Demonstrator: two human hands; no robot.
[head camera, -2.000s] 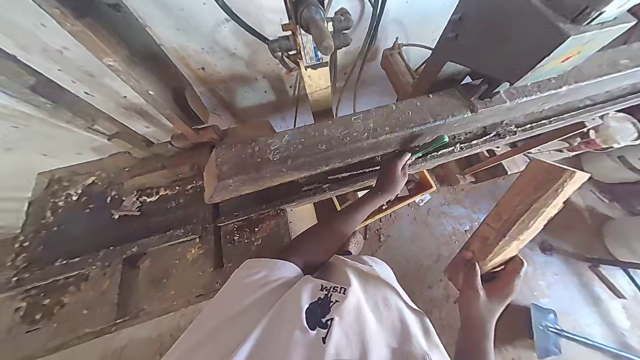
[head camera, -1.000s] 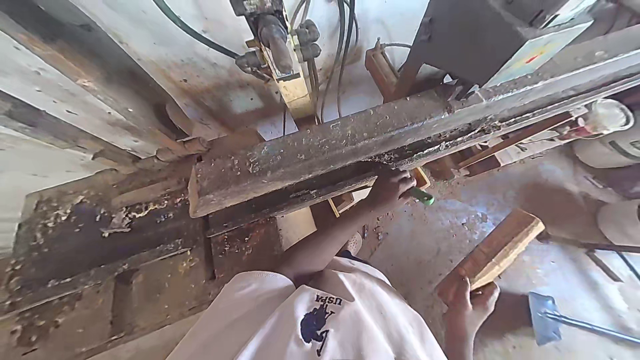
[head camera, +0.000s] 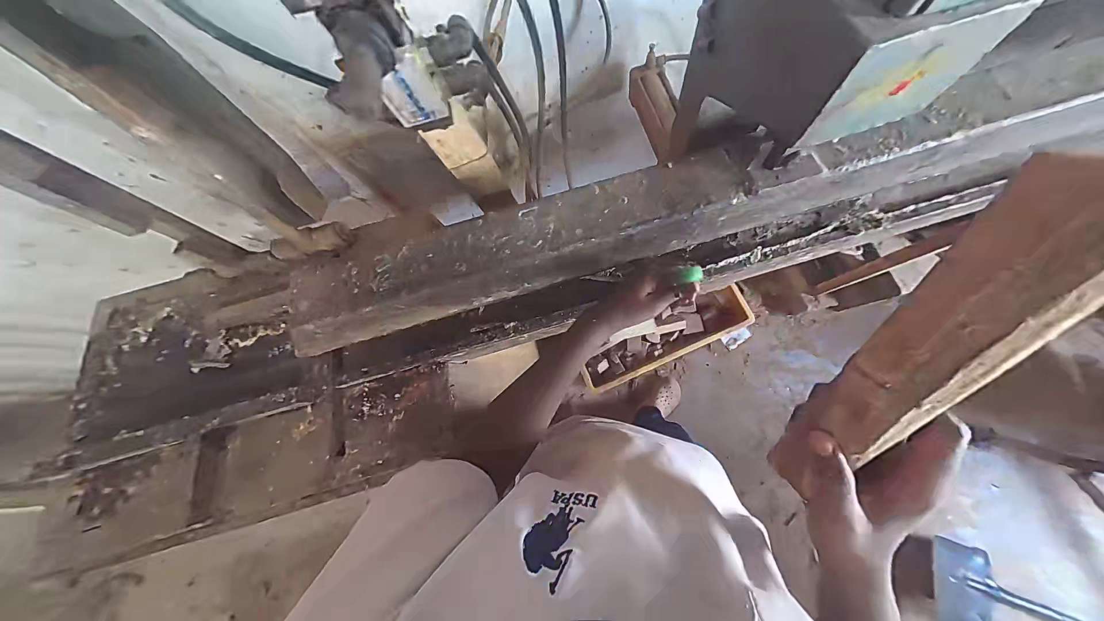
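Observation:
A long rectangular wooden block with one rough, pale edge is gripped at its lower end by my right hand, the thumb on the near side. It slants up toward the right edge of the view. My left hand is over the channel of a long, dirty metal beam, closed around a small green object. Only the green end shows, so what it is cannot be told. Just below that hand lies a yellow-rimmed box of small dark pieces, partly hidden by my left forearm.
Behind the beam stand a grey metal machine housing, hanging hoses and a valve-like fitting. A rusty, flaking metal bench extends left. A blue-grey shovel or scoop lies on the floor at the lower right.
The wooden block in my right hand has moved up and to the right and looks nearer. My left hand stays by the beam, with the green object turned differently. The view has shifted.

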